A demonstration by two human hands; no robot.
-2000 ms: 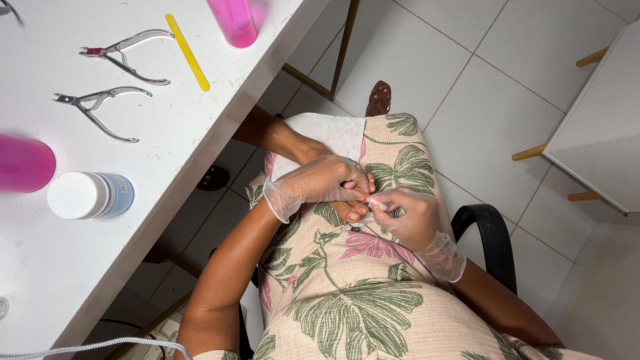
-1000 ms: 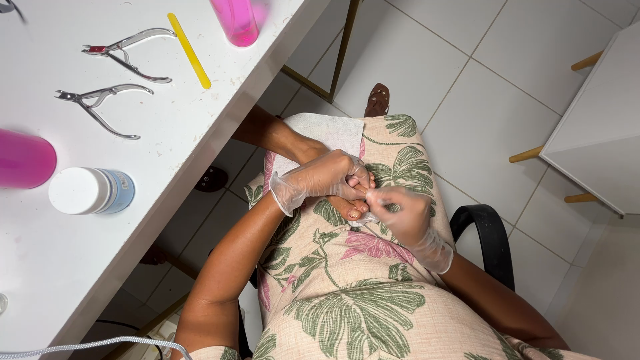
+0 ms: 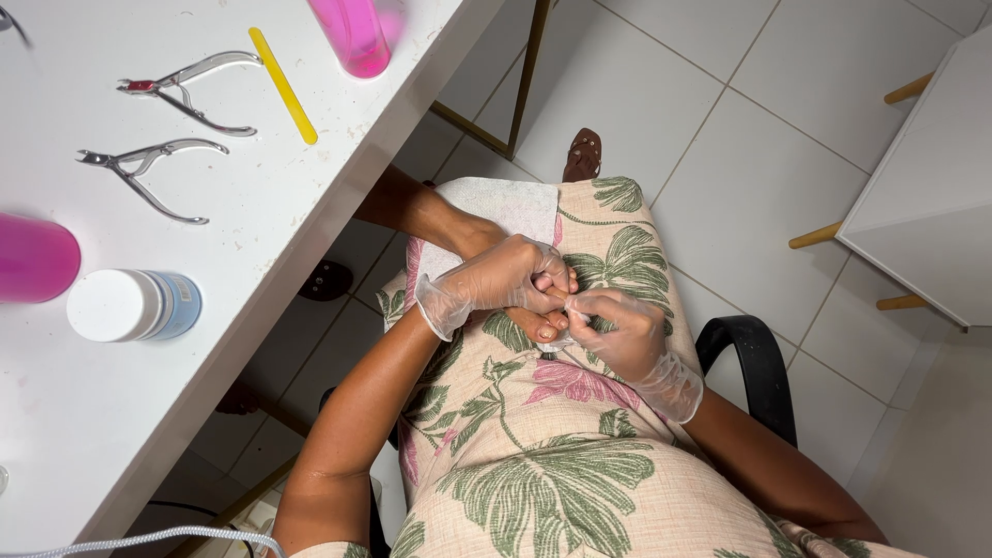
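My left hand [image 3: 508, 273], in a clear thin glove, is wrapped over the front of another person's bare foot [image 3: 457, 225] and grips its toes. The foot rests on a white cloth [image 3: 496, 198] laid over my lap. My right hand [image 3: 624, 325], gloved too, pinches a small white wad [image 3: 575, 310] against a toe beside my left fingertips. The big toe [image 3: 542, 329] shows below my left hand. A crumpled white piece [image 3: 554, 343] lies under the toes, on the patterned dress [image 3: 566, 480].
On the white table [image 3: 248, 225] at left lie two cuticle nippers [image 3: 186, 93], [image 3: 143, 174], a yellow stick file [image 3: 283, 85], pink bottles [image 3: 353, 39], [image 3: 35, 258] and a white-lidded jar [image 3: 116, 304]. A black armrest [image 3: 752, 372] is right of my lap; a white cabinet [image 3: 930, 178] stands farther right.
My right hand has shifted slightly at the toes, the white wad between its fingers showing now. My left hand keeps its hold on the foot.
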